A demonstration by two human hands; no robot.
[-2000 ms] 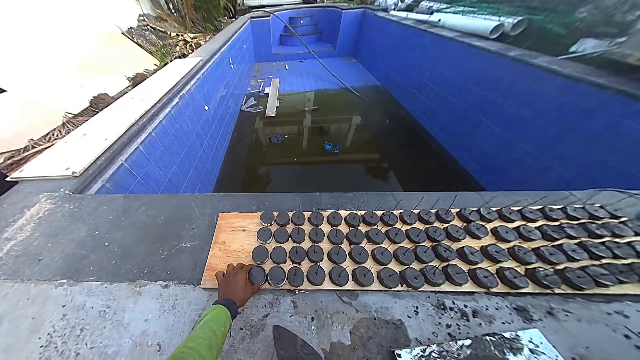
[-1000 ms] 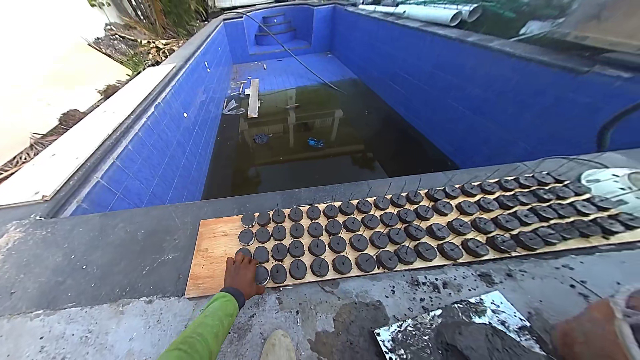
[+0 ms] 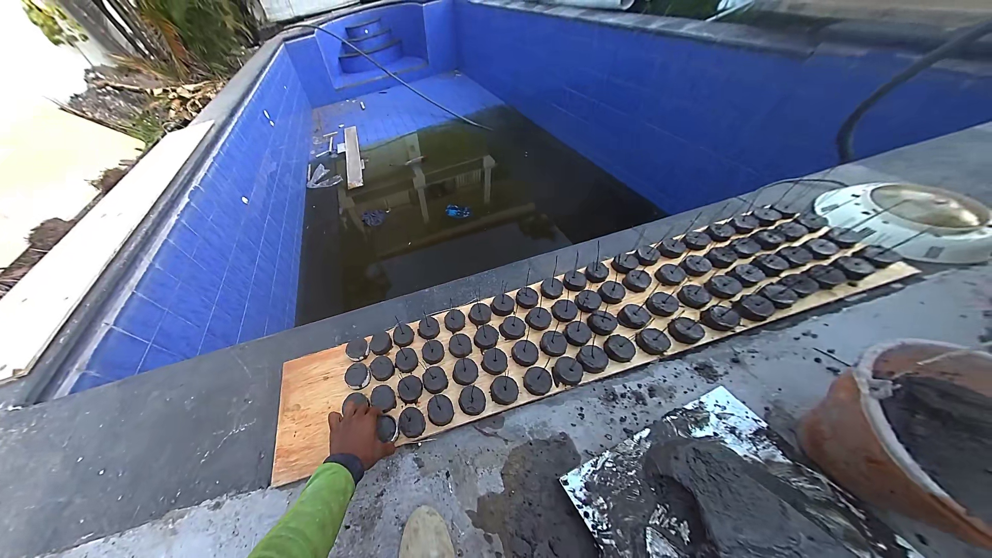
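My left hand [image 3: 359, 435], in a green sleeve with a dark cuff, reaches to the near left end of a long plywood board [image 3: 306, 411]. Its fingers rest at a round dark mortar disc [image 3: 387, 428] in the nearest row; whether they grip it cannot be told. Several rows of such discs cover most of the board, many with thin wires standing up from them. My right hand is not in view.
Beyond the board lies a blue tiled pool [image 3: 620, 116] with murky water. At right are a white round pool light [image 3: 903, 221] and an orange bucket [image 3: 845, 434] of dark mortar. A smeared sheet [image 3: 589, 480] holds a mortar heap. A shoe tip [image 3: 426, 535] shows below.
The view has swung to the right, bringing the bucket and the pool light into view. My left hand stays at the near left end of the board.
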